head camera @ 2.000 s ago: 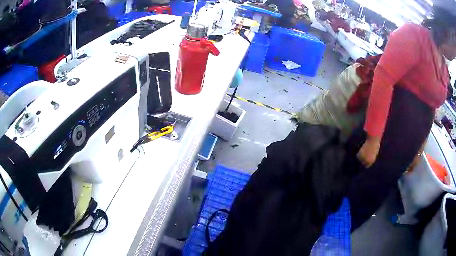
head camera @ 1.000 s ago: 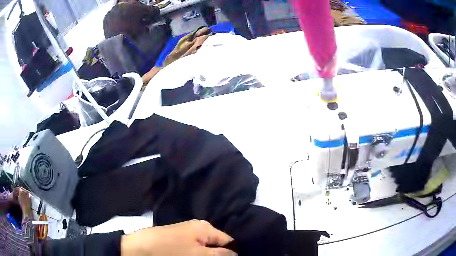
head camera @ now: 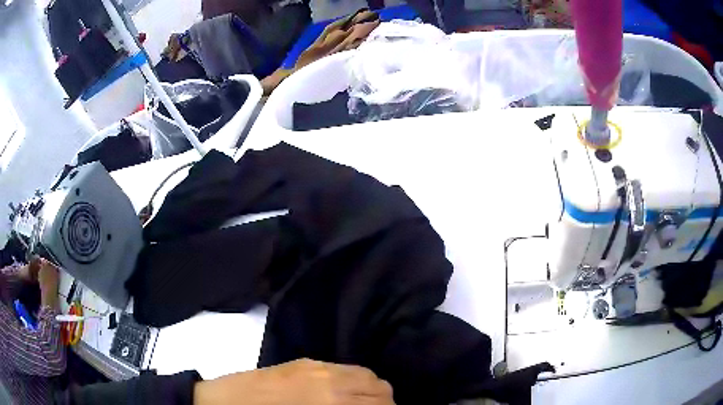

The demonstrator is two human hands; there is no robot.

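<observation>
A large black garment piece (head camera: 357, 261) lies in folds on the white table, left of the sewing machine head (head camera: 634, 198). My left hand (head camera: 297, 384) is at the bottom edge, back up, on the cloth's near part; its fingertips are hidden, so its grip is unclear. A bit of skin at the bottom edge near the cloth's right end may be my right hand, but it is too cut off to tell. The presser foot area (head camera: 598, 304) has no cloth under it.
A pink thread cone (head camera: 598, 55) rises above the machine. Black-handled shears (head camera: 701, 328) lie at right. A grey fan-like box (head camera: 87, 233) stands left. A fabric bin (head camera: 317, 59) with plastic is behind. A person in striped sleeves (head camera: 36, 340) sits far left.
The view has turned from the aisle and red bottle to the table. Over the last second the machine has shifted right in view; my left hand stays at the cloth's near part.
</observation>
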